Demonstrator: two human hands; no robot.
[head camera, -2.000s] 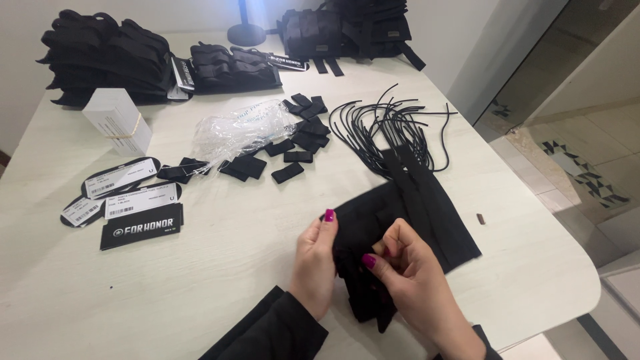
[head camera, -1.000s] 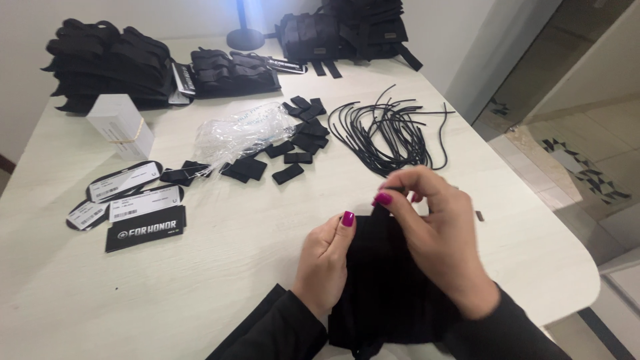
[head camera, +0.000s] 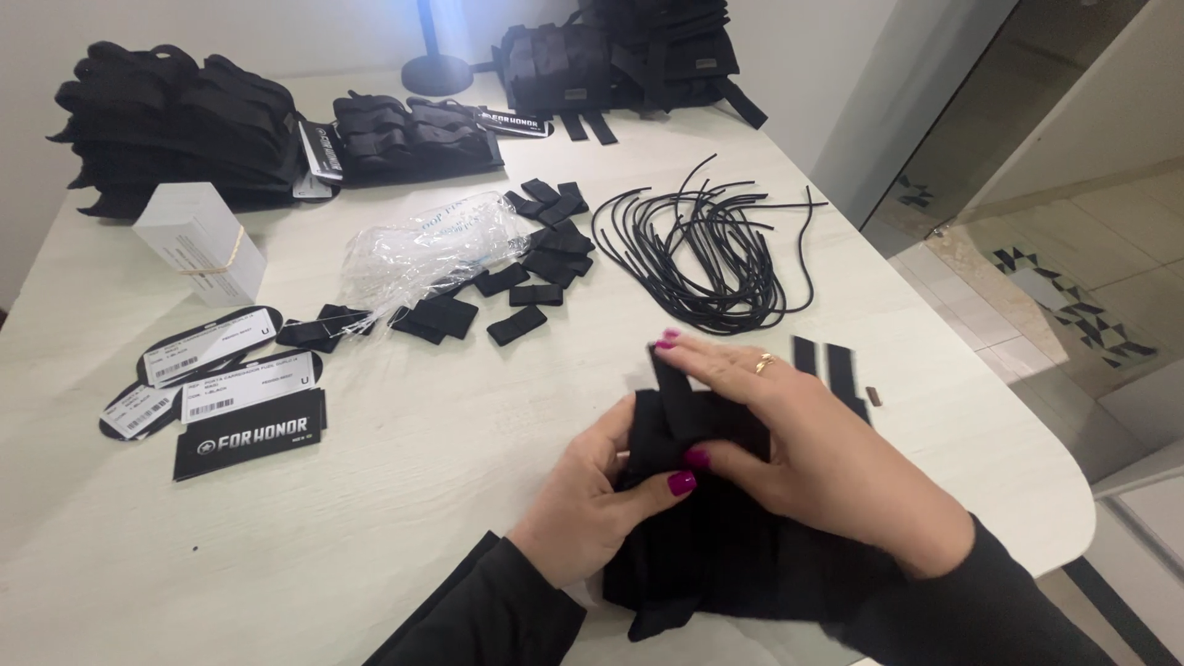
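A black fabric pouch (head camera: 731, 555) with webbing straps lies near the front of the pale table. My left hand (head camera: 601, 490) grips its left edge, thumb on top. Over its upper part, my right hand (head camera: 768, 421) holds a short black webbing strap (head camera: 671, 388) between thumb and fingers. Two strap ends (head camera: 828, 365) stick out past the pouch behind my right hand. Beyond the hands lies a loose bundle of black elastic cords (head camera: 717, 254). Several short black webbing pieces (head camera: 518, 324) are scattered to the left of the cords. My right hand hides part of the pouch.
A clear plastic bag (head camera: 435, 240) lies mid-table. Left are a banded stack of white cards (head camera: 203, 245), labelled tags (head camera: 208, 342) and a black printed card (head camera: 250, 444). Piled black pouches (head camera: 176, 129), smaller pouches (head camera: 416, 134), more black gear (head camera: 620, 60) and a lamp base (head camera: 437, 76) stand behind.
Two seconds ago the pouch's straps lay over the cords; now they are off them. The pouch has been turned about, and my right hand has moved to the strap at its upper edge.
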